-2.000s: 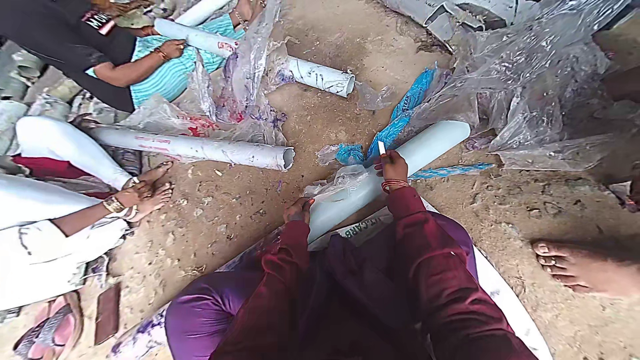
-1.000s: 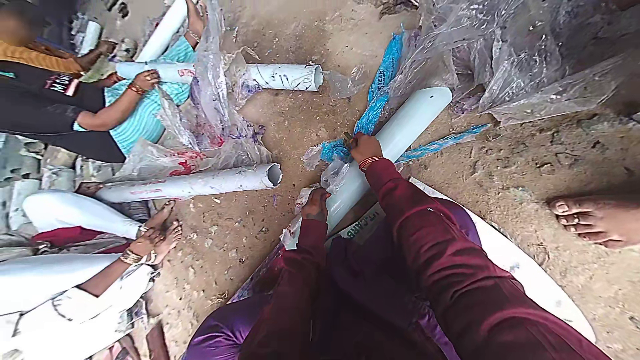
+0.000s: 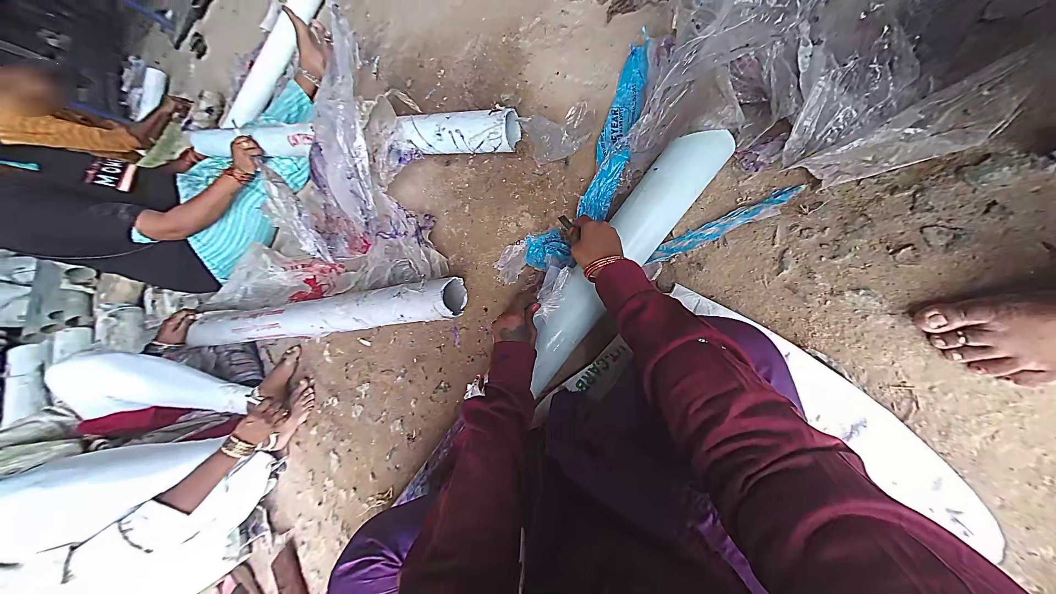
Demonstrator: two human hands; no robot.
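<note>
A pale blue-white plastic pipe (image 3: pixel 672 186) slants across my lap, its far end pointing up and to the right. My right hand (image 3: pixel 596 241) is closed on a small dark tool (image 3: pixel 568 224), seemingly a blade, beside the upper left side of the pipe. Lower down, my left hand (image 3: pixel 516 323) grips clear plastic film (image 3: pixel 554 289) at the pipe's left edge. Twisted blue printed plastic wrap (image 3: pixel 615 136) lies under and beside the pipe, with another strip (image 3: pixel 730 221) coming out on its right.
Crumpled clear film (image 3: pixel 891 99) is heaped at the upper right. A bare foot (image 3: pixel 990 337) stands at the right. On the left sit co-workers, with a white pipe (image 3: pixel 330 313) and another pipe (image 3: pixel 462 132) reaching over the dirt ground (image 3: pixel 371 412). More film (image 3: pixel 330 190) lies near them.
My right hand has moved from the pipe's upper side to its left edge, near the blue wrap. The view has shifted somewhat.
</note>
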